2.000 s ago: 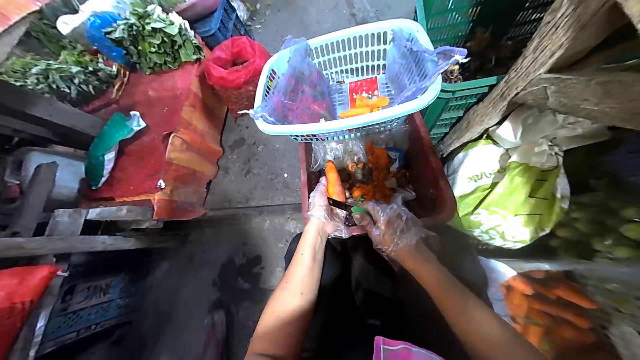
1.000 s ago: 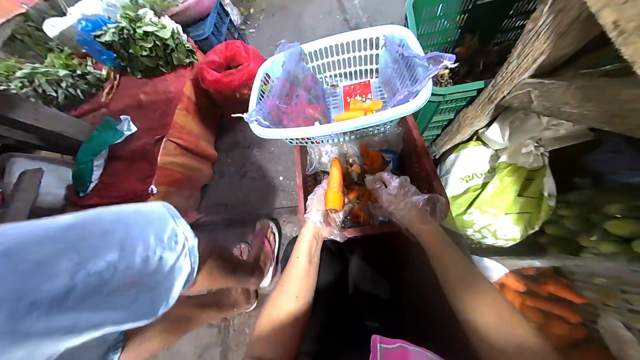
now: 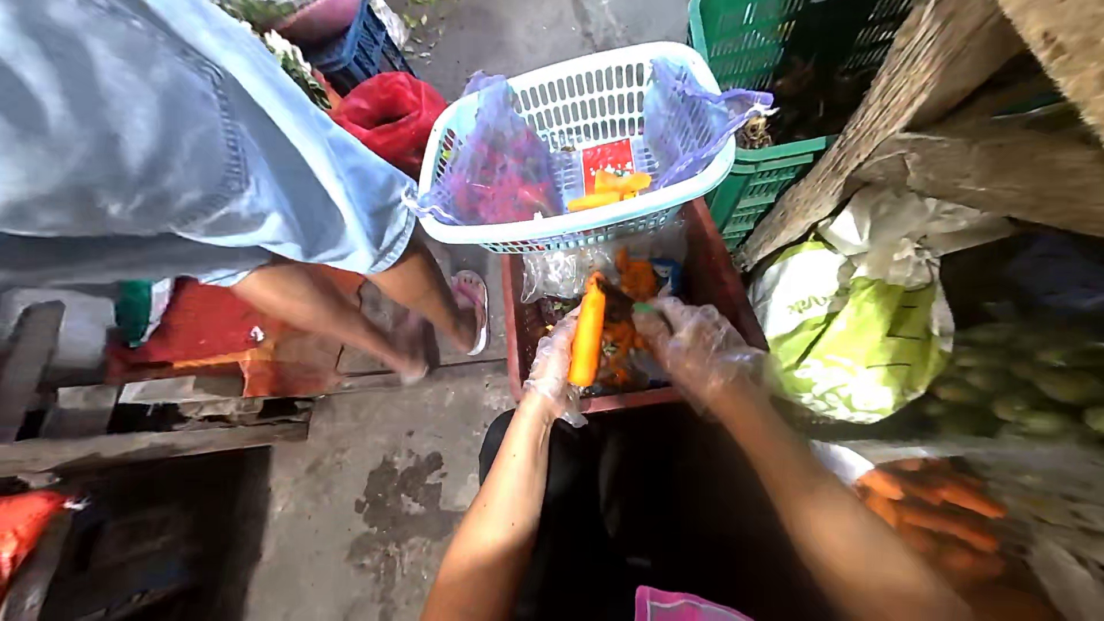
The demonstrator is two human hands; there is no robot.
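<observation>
My left hand (image 3: 554, 358), in a clear plastic glove, holds an orange carrot (image 3: 587, 335) upright over a red crate (image 3: 517, 345). My right hand (image 3: 690, 341), gloved too, is closed on a tool with a green handle (image 3: 643, 308); its dark, blurred blade lies by the carrot's upper end. Orange scraps (image 3: 636, 278) and clear plastic lie in the crate below. A pale blue plastic basket (image 3: 569, 231) rests across the crate's far part, with purple netting (image 3: 509, 168) and several orange carrot pieces (image 3: 608, 191) in it.
A person in denim shorts (image 3: 285, 147) stands at my left, with a sandalled foot (image 3: 470, 312) beside the crate. Green crates (image 3: 750, 185), a wooden post (image 3: 854, 129) and a white-green sack (image 3: 862, 336) stand at the right. More carrots (image 3: 936, 517) lie at lower right.
The person in denim shorts, not in view two seconds ago, has come in from the left and now stands nearer the basket. The carrot remains in my left hand.
</observation>
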